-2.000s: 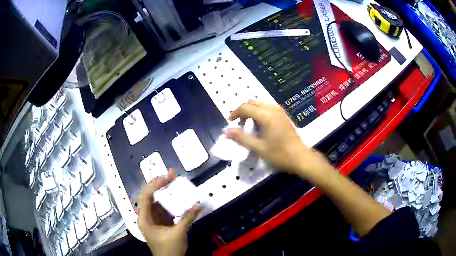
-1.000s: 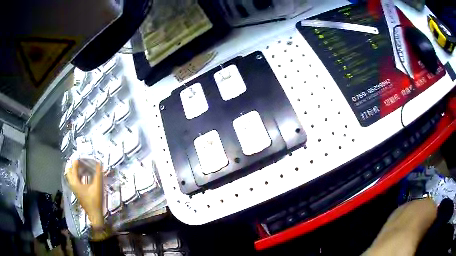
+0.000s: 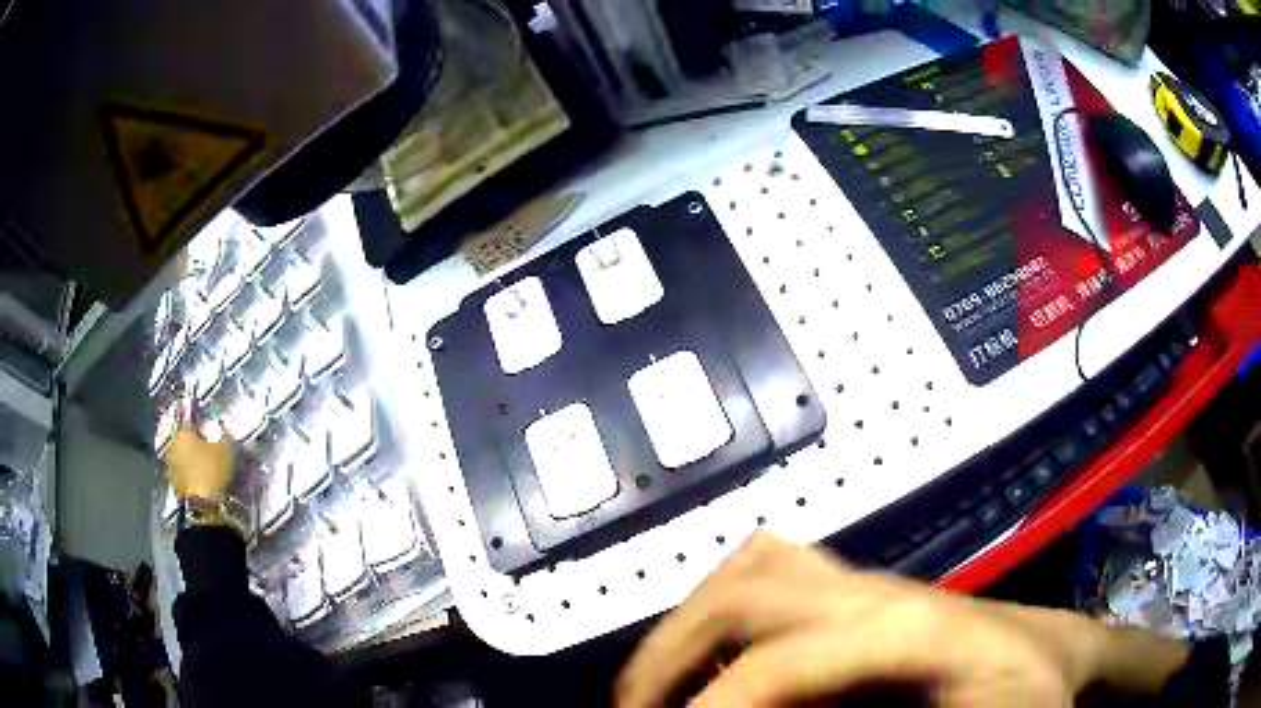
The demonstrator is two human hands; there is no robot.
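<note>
The flat black fixture point(image 3: 622, 360) lies on the white perforated table point(image 3: 885, 443). A white rounded part or pocket point(image 3: 680, 408) shows at each of its four places; I cannot tell if they are filled. The clear tray point(image 3: 394, 588) on the left holds rows of white-silver parts point(image 3: 346, 429). My left hand point(image 3: 202, 463) is small and bright over the tray's left side; its fingertips are unclear. My right hand point(image 3: 844, 636) is blurred at the bottom edge, in front of the fixture, fingers curled and partly cut off; whether it holds anything is hidden.
The grey marking head point(image 3: 208, 97) with a yellow triangle hangs upper left. The mouse pad point(image 3: 954, 208) carries a steel ruler point(image 3: 913, 119) and a black mouse point(image 3: 1134, 169). A tape measure point(image 3: 1189, 122) lies far right. A red-edged shelf point(image 3: 1217, 374) and a heap of scraps point(image 3: 1182, 560) are lower right.
My left hand has gone from the fixture's front to the tray, and now lies slightly farther back in it. My right hand has come in from the lower right. The view has shifted.
</note>
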